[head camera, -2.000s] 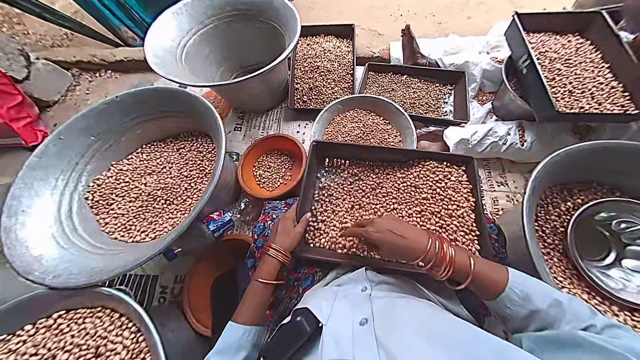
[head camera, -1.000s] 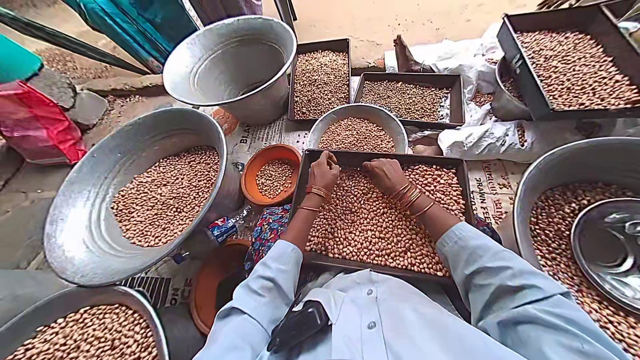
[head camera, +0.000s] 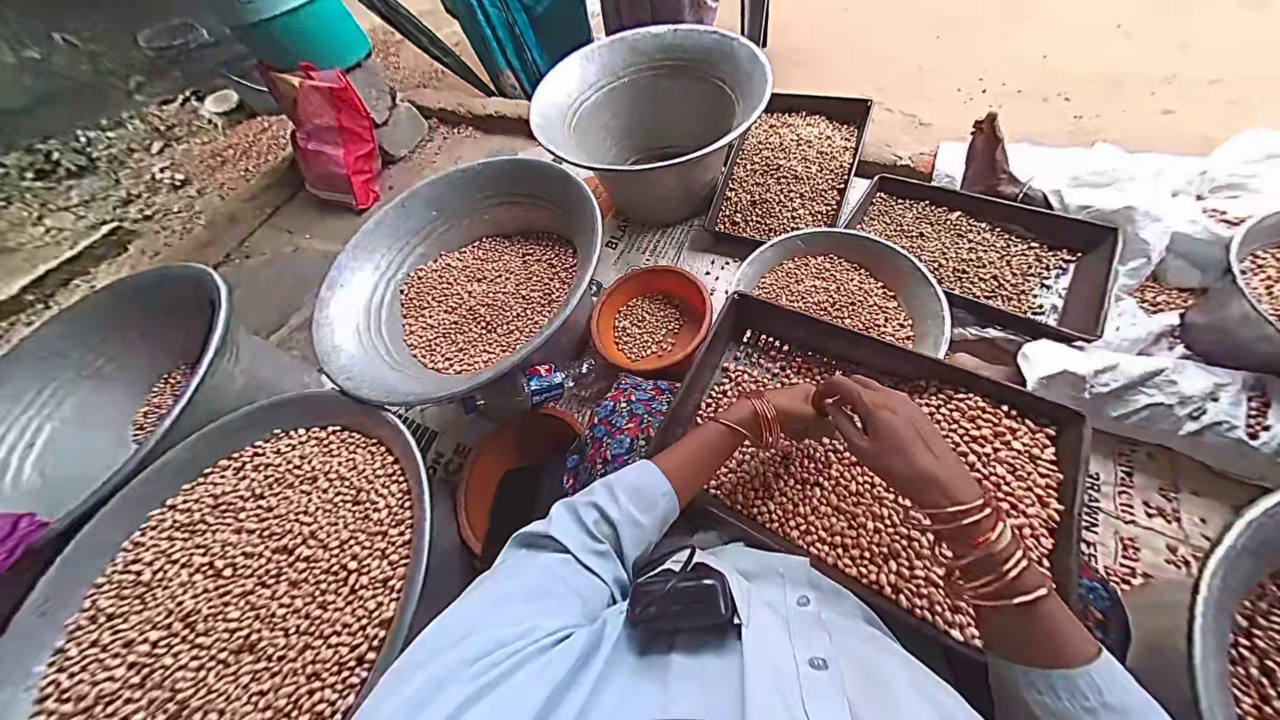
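A dark rectangular metal tray (head camera: 1072, 500) of brown-and-cream seeds or nuts lies across my lap. Both hands are over its middle, close together. My left hand (head camera: 800, 411), with thin bangles at the wrist, is partly hidden behind the right. My right hand (head camera: 895, 435), also in bangles, has its fingers bent towards the left hand; whether anything is between them I cannot tell. Beyond the tray's far edge stands a round metal bowl (head camera: 835, 290) of the same seeds. An orange bowl (head camera: 652, 318) with a few seeds sits left of the tray.
Large aluminium basins (head camera: 455, 285) of seeds stand on the left, one (head camera: 650, 100) at the back. Two more dark trays (head camera: 790, 175) hold smaller seeds. Another person's foot (head camera: 990, 160) is by white sheeting (head camera: 1120, 390). A red bag (head camera: 335, 135) stands at upper left.
My hands were apart at the tray's far edge one second ago; now they are together over its middle. The view has swung left, bringing more of the left basins in.
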